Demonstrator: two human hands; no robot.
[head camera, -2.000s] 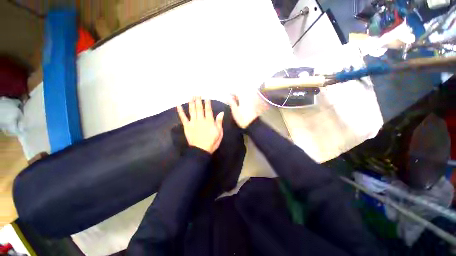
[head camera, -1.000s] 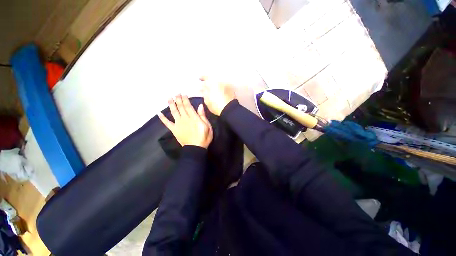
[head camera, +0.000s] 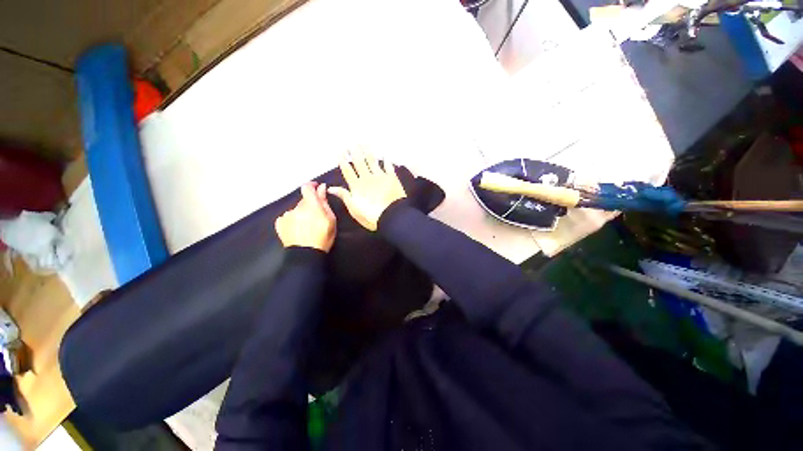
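A black garment (head camera: 374, 264) lies over the right end of a long dark padded board (head camera: 167, 321). A flap of it sticks out to the right of my hands. My left hand (head camera: 305, 220) is on the garment with its fingers curled in and appears to pinch the cloth; the fingertips are partly hidden. My right hand (head camera: 372, 192) lies flat on the garment just right of it, fingers apart, holding nothing. A steam iron (head camera: 528, 194) with a cream handle rests to the right of the garment, touched by neither hand.
A white table cover (head camera: 308, 97) spreads behind the board. A long blue bar (head camera: 121, 167) stands behind its left part. A blue-wrapped hose (head camera: 638, 197) runs right from the iron. Brown cardboard (head camera: 198, 40) edges the back. White cloth (head camera: 35, 240) lies at the left. Clutter fills the lower right.
My left hand has gone from lying flat with fingers apart to curled fingers. My right hand has moved from beyond the garment's edge onto the garment. The camera view has shifted.
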